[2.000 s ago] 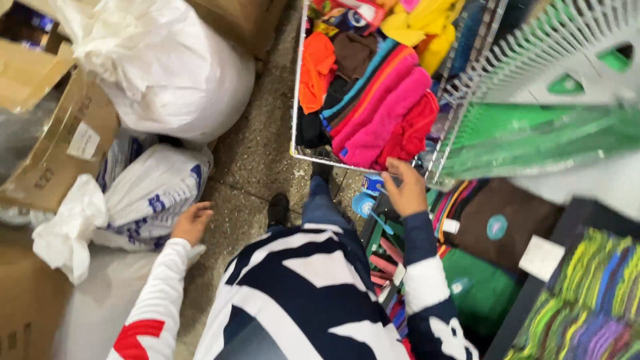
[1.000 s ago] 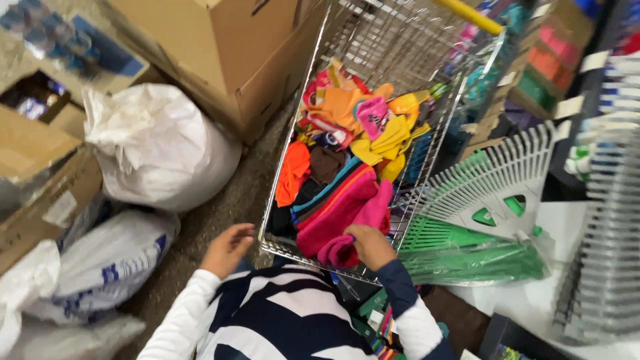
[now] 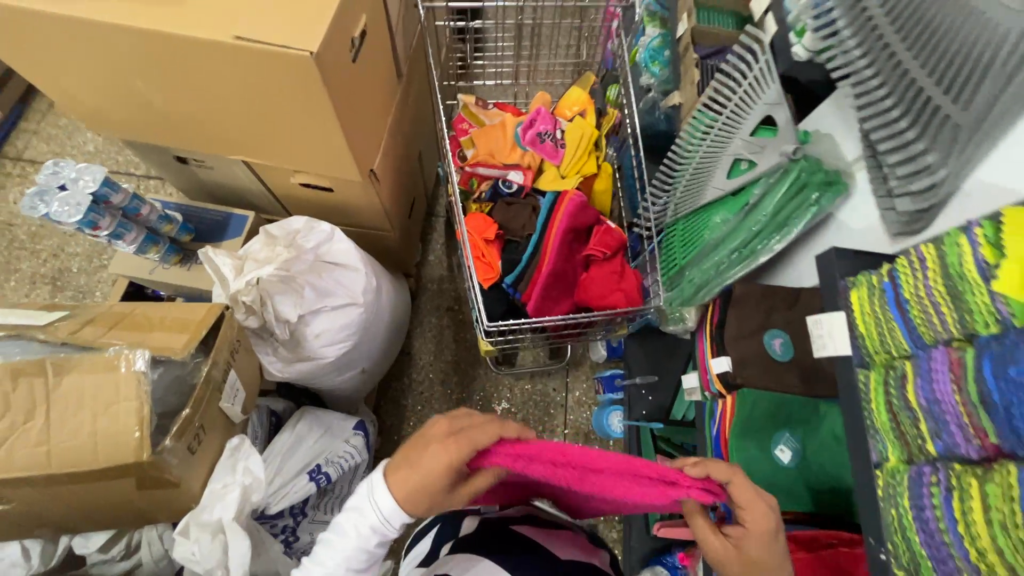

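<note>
A folded bright pink cloth [image 3: 588,478] is held level between my two hands, close to my body. My left hand [image 3: 452,460] grips its left end, thumb below and fingers on top. My right hand [image 3: 732,512] pinches its right end. Beyond them stands a wire shopping cart [image 3: 560,326], apart from both hands. In the cart lie a pink cloth [image 3: 564,256], a red cloth [image 3: 608,272], an orange cloth [image 3: 482,248] and a pile of yellow cloths [image 3: 578,152].
Cardboard boxes [image 3: 184,88] and a tied white sack [image 3: 320,304] stand left of the cart. Right of it are grey plastic rake heads [image 3: 720,120], green ones in plastic film [image 3: 744,216], folded brown [image 3: 776,320] and green [image 3: 816,448] textiles, and a bin of striped knitted cloths [image 3: 944,384].
Both hands have moved back from the cart's near end toward my body. They now hold a pink cloth between them. The view has shifted, showing more floor between me and the cart.
</note>
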